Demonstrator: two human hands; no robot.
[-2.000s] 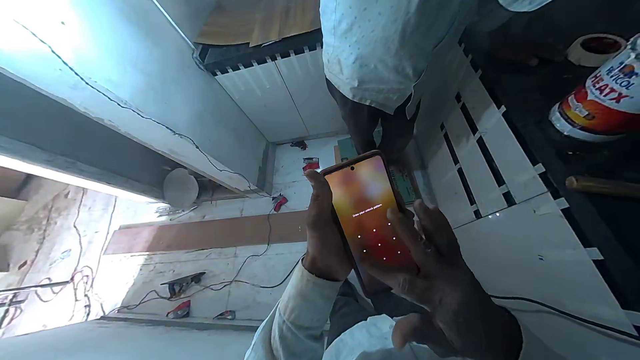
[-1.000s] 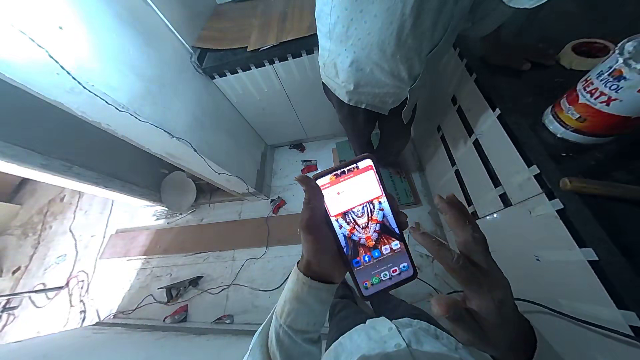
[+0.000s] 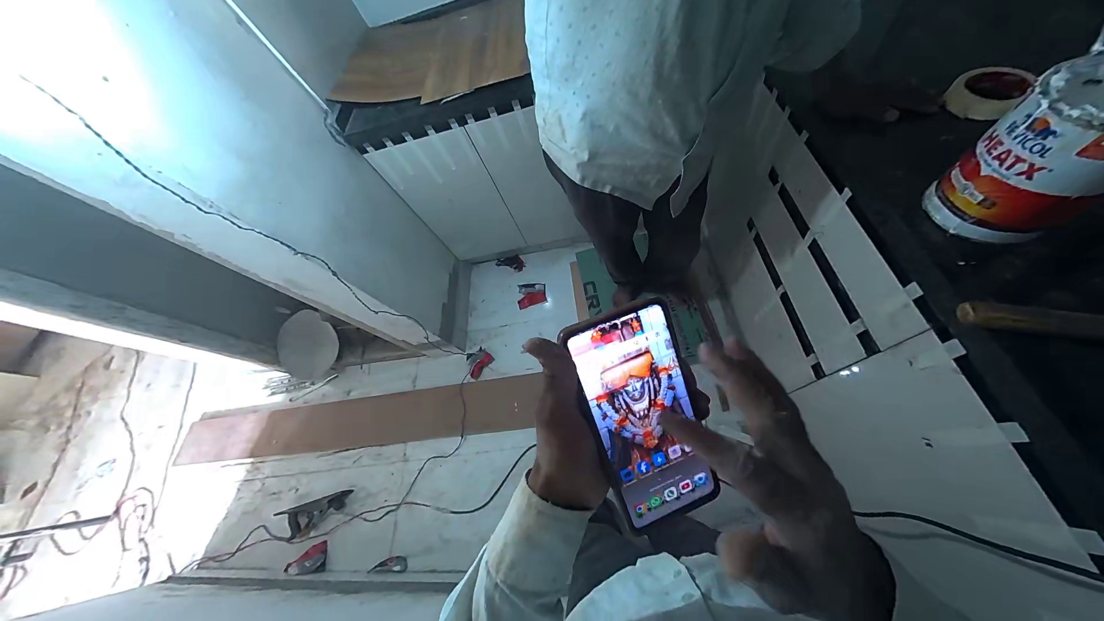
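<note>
My left hand (image 3: 569, 431) holds a smartphone (image 3: 638, 405) upright in a dark case, its thumb along the left edge and fingertips showing at the right edge. The lit screen shows a colourful picture with rows of app icons below. My right hand (image 3: 776, 483) is over the phone's right side, fingers apart, with the index fingertip at the middle of the screen; whether it touches the glass I cannot tell. Nothing is held in that hand.
Another person (image 3: 630, 95) stands ahead near white cabinet fronts (image 3: 457, 181). On the dark counter at right are an adhesive can (image 3: 1026, 164), a tape roll (image 3: 987, 93) and a wooden handle (image 3: 1026, 319). Cables, a brown board (image 3: 362, 418) and a dark tool (image 3: 315, 513) lie on the floor.
The phone screen has gone from a dot-pattern lock display to a picture with icons. My right hand moved off the screen, then back over it. My left hand keeps hold of the phone.
</note>
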